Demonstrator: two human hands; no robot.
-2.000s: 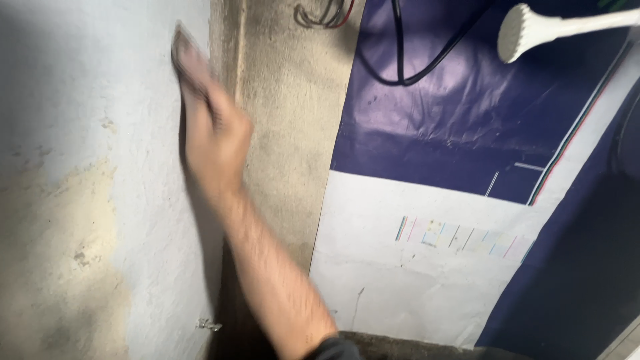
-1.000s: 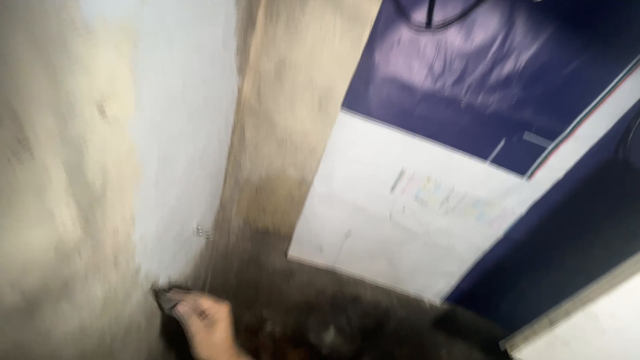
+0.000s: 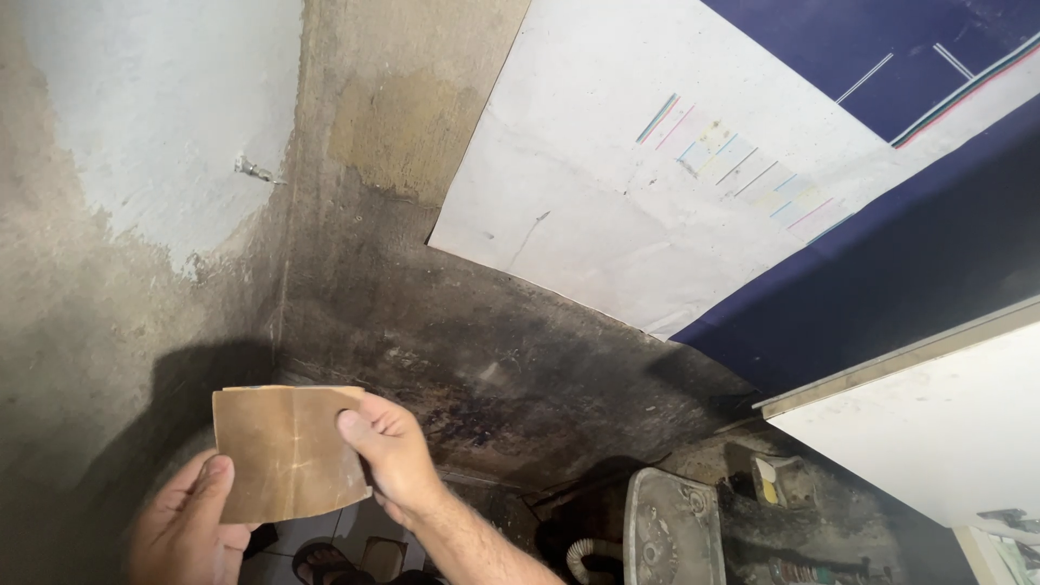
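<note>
A folded sheet of brown sandpaper (image 3: 288, 455), creased down its middle, is held between both hands low in the view. My left hand (image 3: 199, 508) grips its lower left edge, thumb on the front. My right hand (image 3: 388, 451) pinches the upper right edge, thumb also on the front. Beyond the hands, the left wall bears a pale grey-white painted patch (image 3: 179, 106) with a ragged lower edge. A small metal valve or tap fitting (image 3: 258, 171) sticks out of that wall near the corner.
A printed vinyl banner (image 3: 601, 179), white and dark blue, covers part of the far wall. At the lower right are a white panel (image 3: 910, 414), a stained sink (image 3: 674, 528), a corrugated hose (image 3: 589, 559) and a soap dish (image 3: 782, 481). Sandalled feet (image 3: 321, 563) stand on floor tiles below.
One hand was against the left wall, first high, then low near the patch's bottom edge. Now both hands hold the sandpaper away from the wall. The view has tilted down.
</note>
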